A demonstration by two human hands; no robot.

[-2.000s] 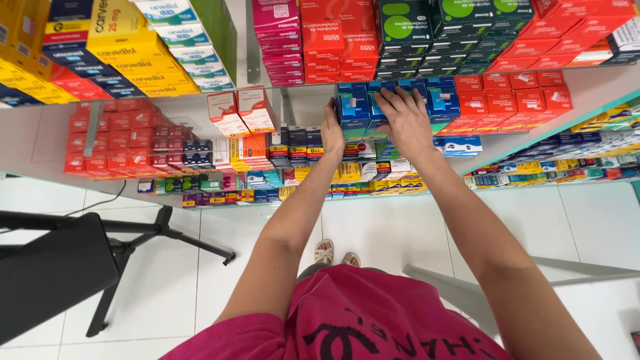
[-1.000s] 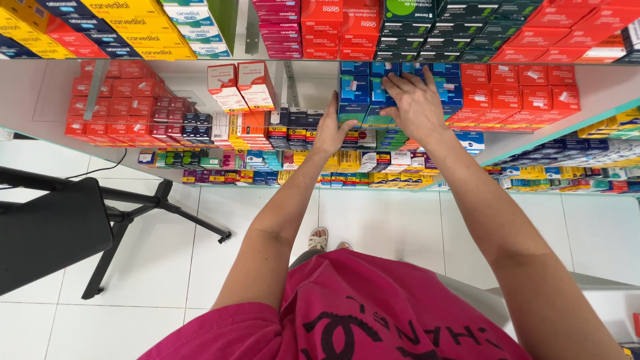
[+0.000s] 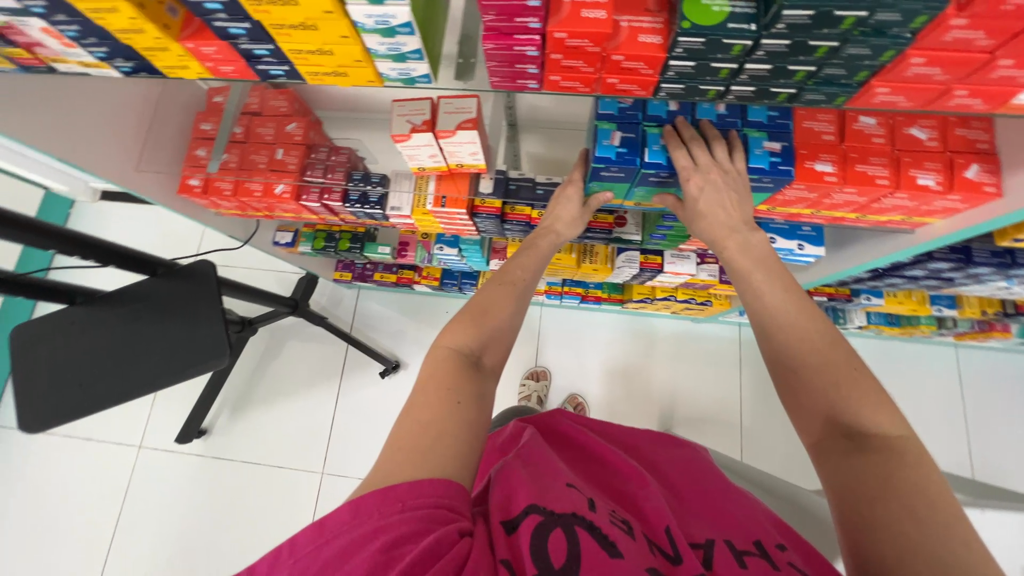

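Observation:
Several blue-and-green medicine boxes (image 3: 615, 150) stand side by side in rows on a glass shelf, beside a block of red boxes (image 3: 870, 160). Against the left side of the blue rows rests my left hand (image 3: 570, 204), its thumb across the lower front of the end box and its fingers pointing up. My right hand (image 3: 707, 172) lies over the front and tops of the middle blue boxes, fingers spread, thumb pointing left. Neither hand is closed round a box. Two white-and-red cartons (image 3: 438, 136) stand to the left, apart from my hands.
Above, a shelf edge (image 3: 560, 93) carries yellow, red, magenta and dark green boxes. Lower shelves hold many small cartons (image 3: 592, 260). A black wheeled stand with a flat plate (image 3: 120, 344) is on the tiled floor at left. More stocked shelves (image 3: 920, 280) run along the right.
My right hand has shifted from the upper part of the blue boxes to lower on their front over the two seconds. My left hand stays at their left side.

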